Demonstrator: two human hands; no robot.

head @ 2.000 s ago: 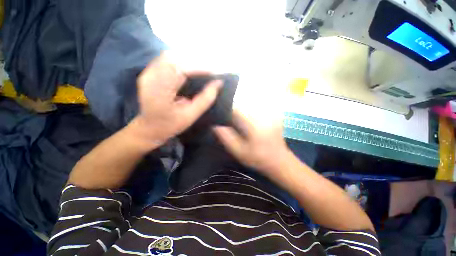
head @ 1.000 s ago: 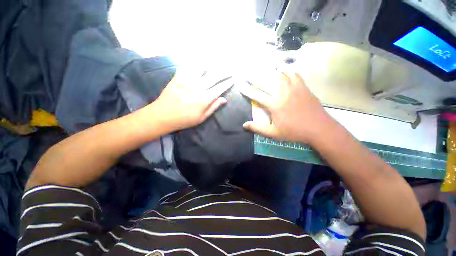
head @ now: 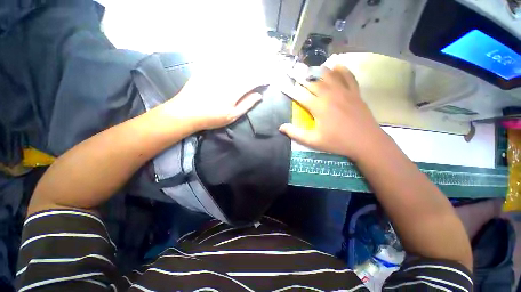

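The dark grey garment (head: pixel 245 154) lies below the needle area and hangs over the table's near edge, a paler folded band at its left. My left hand (head: pixel 217 97) lies on the cloth, thumb bent; its fingers are washed out by glare. My right hand (head: pixel 331 114) is at the cloth's right edge, thumb and forefinger apart, fingertips near the presser foot area (head: pixel 314 51). Whether either hand grips the cloth cannot be told. The needle is hidden by glare and fingers. Yellow tape (head: pixel 303 116) shows between my right thumb and forefinger.
The white sewing machine head (head: pixel 371 28) with a blue-lit panel (head: pixel 485 54) is at upper right. A green measuring strip (head: pixel 423 174) edges the table. More dark cloth (head: pixel 51 74) lies at left. A blue basket with clutter (head: pixel 377 251) is below right.
From two seconds ago, both hands moved from handling the bunched cloth to lying beside the needle area. Since one second ago, the cloth below them shows wider and my right hand is slightly further left.
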